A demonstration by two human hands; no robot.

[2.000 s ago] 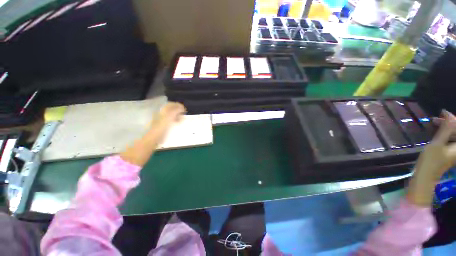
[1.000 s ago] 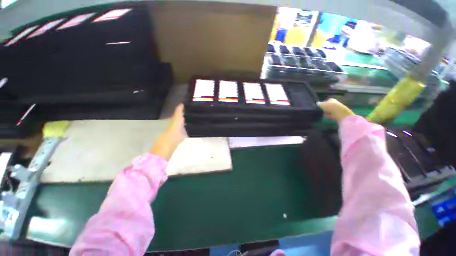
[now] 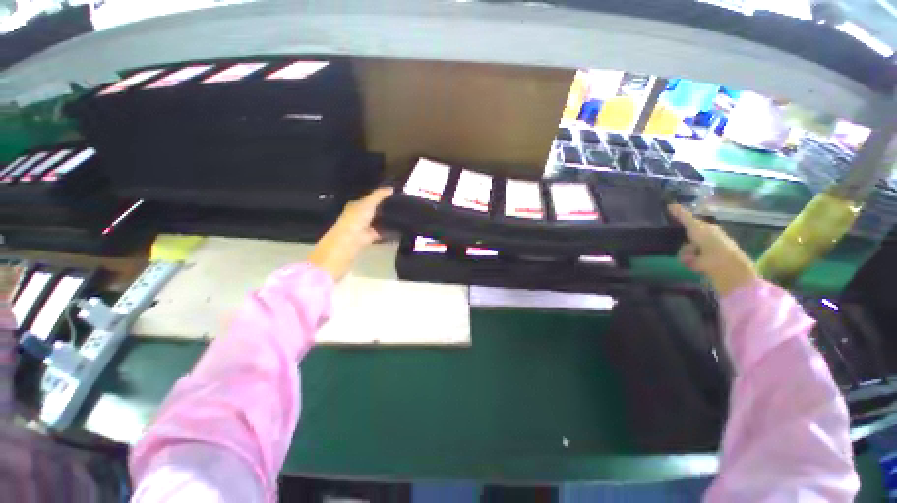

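A black phone tray (image 3: 531, 234) is lifted a little above another black tray (image 3: 511, 269) at the back of the bench. The lifted tray holds several phones (image 3: 474, 191) with white lit screens; its right slot looks dark. My left hand (image 3: 356, 231) grips its left end. My right hand (image 3: 710, 248) is at its right end, fingers on the edge. Lit screens show in part on the lower tray, under the lifted one.
An off-white board (image 3: 403, 309) and a white power strip (image 3: 106, 342) lie at left. High stacks of black trays (image 3: 231, 138) stand back left. A black tray stack (image 3: 669, 363) is at right, partly behind my right sleeve. A yellow-wrapped post (image 3: 811, 231) stands beyond it.
Both hands have come to the back tray. Since a second ago its top tray has risen and separated from the one below, showing lit screens there. The view has also shifted.
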